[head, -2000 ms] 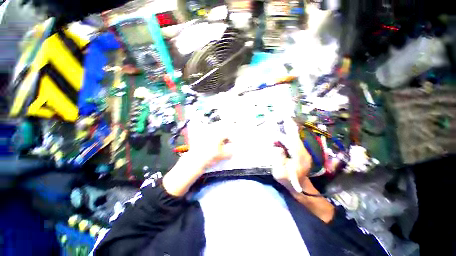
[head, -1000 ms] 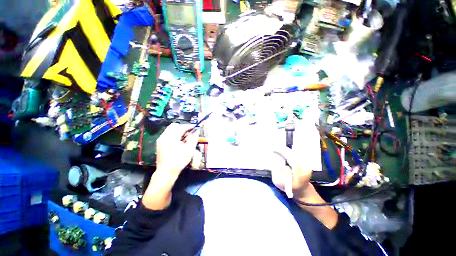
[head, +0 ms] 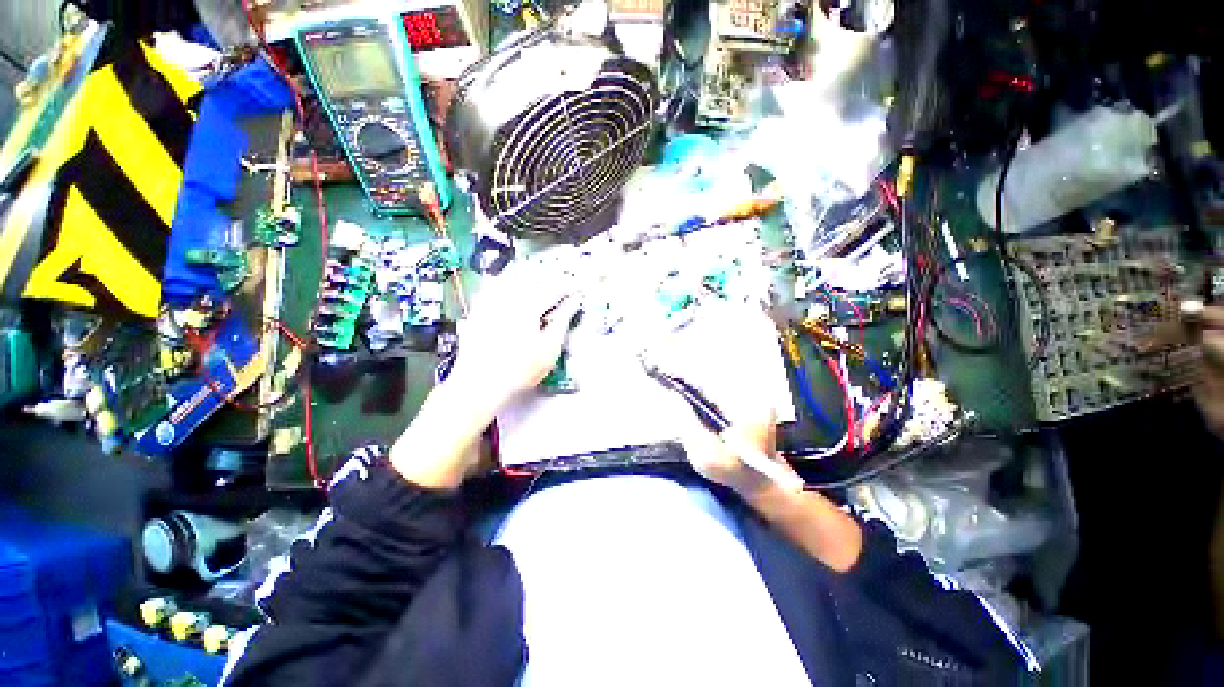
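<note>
A bright white sheet (head: 591, 416) lies in front of me, with small green circuit boards (head: 675, 298) clustered along its far part. My left hand (head: 517, 322) is over the sheet's left side, overexposed; a small dark thing shows at its fingertips, but I cannot tell what. My right hand (head: 736, 403) is over the sheet's right side and holds a dark, pen-like soldering iron (head: 694, 400). Its tip end points up and left. A small green board (head: 557, 381) lies below my left fingers.
Behind the sheet stand a teal multimeter (head: 373, 114) and a round fan (head: 575, 159). Tangled wires (head: 859, 362) lie right. A grid tray (head: 1101, 322) is far right, with another person's hand (head: 1208, 349) at its edge. Blue crates (head: 61, 570) stand lower left.
My left hand has moved in over the sheet, towards its far left part. My right hand now has the iron slanted up and left. Another person's hand has appeared at the right edge.
</note>
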